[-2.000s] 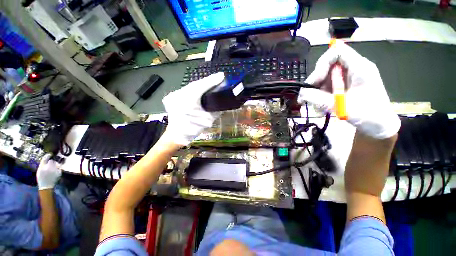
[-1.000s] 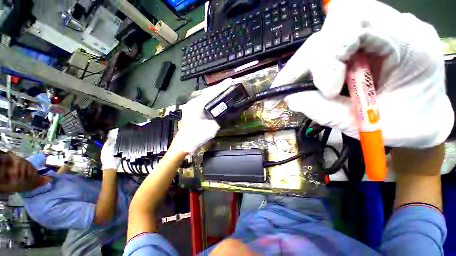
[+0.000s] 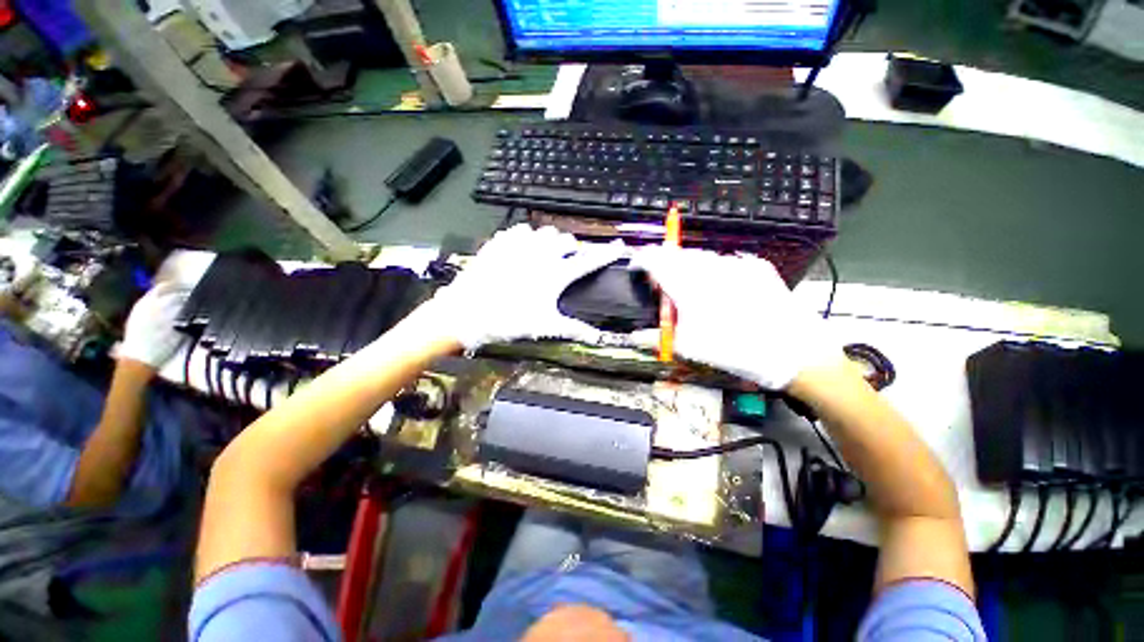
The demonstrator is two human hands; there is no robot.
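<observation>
My left hand [image 3: 521,291], in a white glove, grips the left part of a black adapter [image 3: 611,299] above the rear plate of the fixture. My right hand [image 3: 734,314], gloved in white, is on the adapter's right part and also holds an orange marker pen [image 3: 670,282], which stands roughly upright in the view. The gloves hide most of this adapter. A second black adapter [image 3: 567,439] lies on the front plate of the fixture [image 3: 740,487], its cord running right. A green button [image 3: 749,404] shows at the fixture's right end.
A keyboard [image 3: 665,173] and monitor [image 3: 677,28] stand behind. Adapter rows stand left [image 3: 307,311] and right [image 3: 1066,408], cords hanging in front. A lone adapter [image 3: 424,171] lies back left, a small black tray [image 3: 922,83] back right. Another person's gloved hand [image 3: 153,324] touches the left row.
My hands have come together around the adapter over the rear plate. My right hand has moved left from the cord, with the marker. The view has shifted, showing the monitor again.
</observation>
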